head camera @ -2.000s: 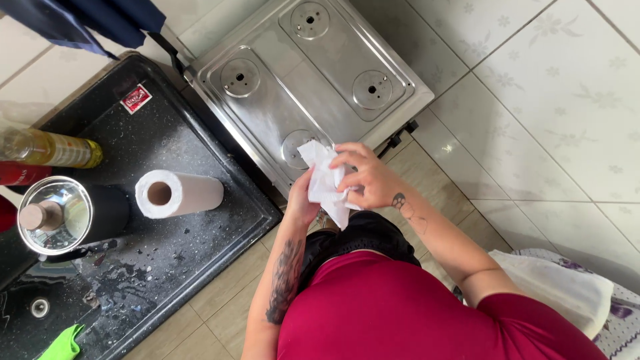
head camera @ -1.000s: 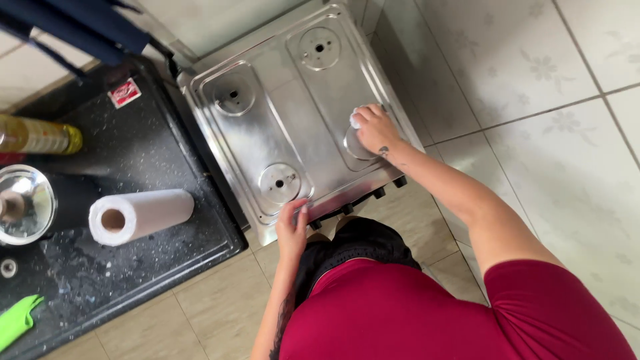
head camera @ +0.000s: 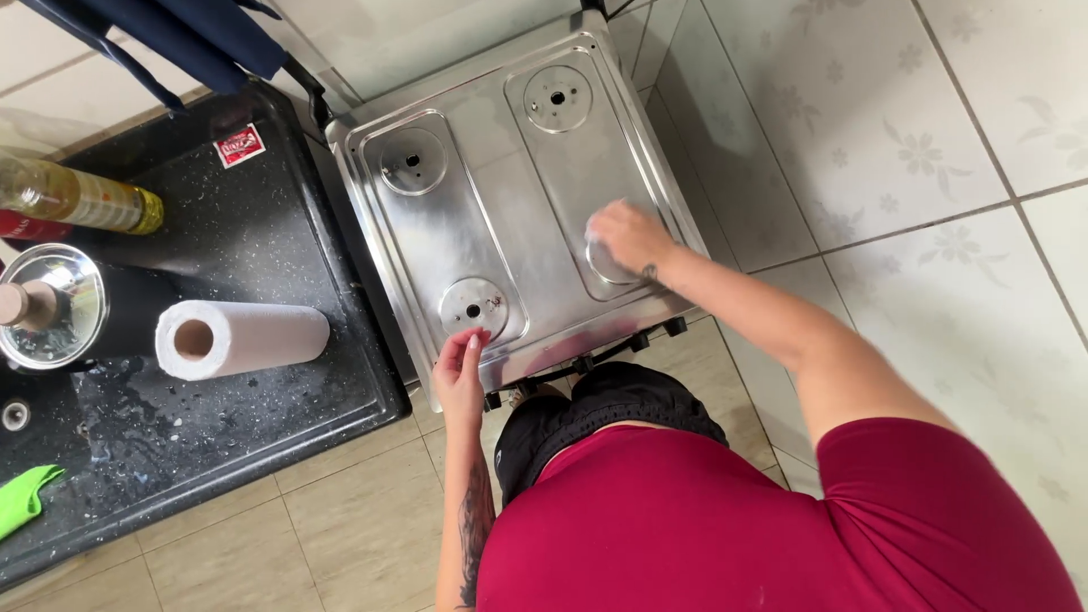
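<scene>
The stainless-steel stovetop (head camera: 510,204) lies before me, its burner wells bare. My right hand (head camera: 629,236), somewhat blurred, is closed on a wad of white paper towel (head camera: 592,231) and rests over the front right burner well. Only a small part of the paper shows. At the front left corner, my left hand (head camera: 461,361) is by the edge of the stovetop, thumb and fingertips close together beside the front left burner well (head camera: 473,309). Nothing shows between those fingers. Small dark specks lie in that well.
Left of the stove, a black speckled sink counter (head camera: 246,255) holds a paper towel roll (head camera: 272,340), a glass-lidded pot (head camera: 64,306), an oil bottle (head camera: 102,200), a red sachet (head camera: 240,146) and a green cloth (head camera: 25,500). Black knobs (head camera: 639,342) line the stove's front.
Two seconds ago both hands held the white paper together in front of the stove. They have since parted: the right is on the stovetop with the paper, the left at its front left corner.
</scene>
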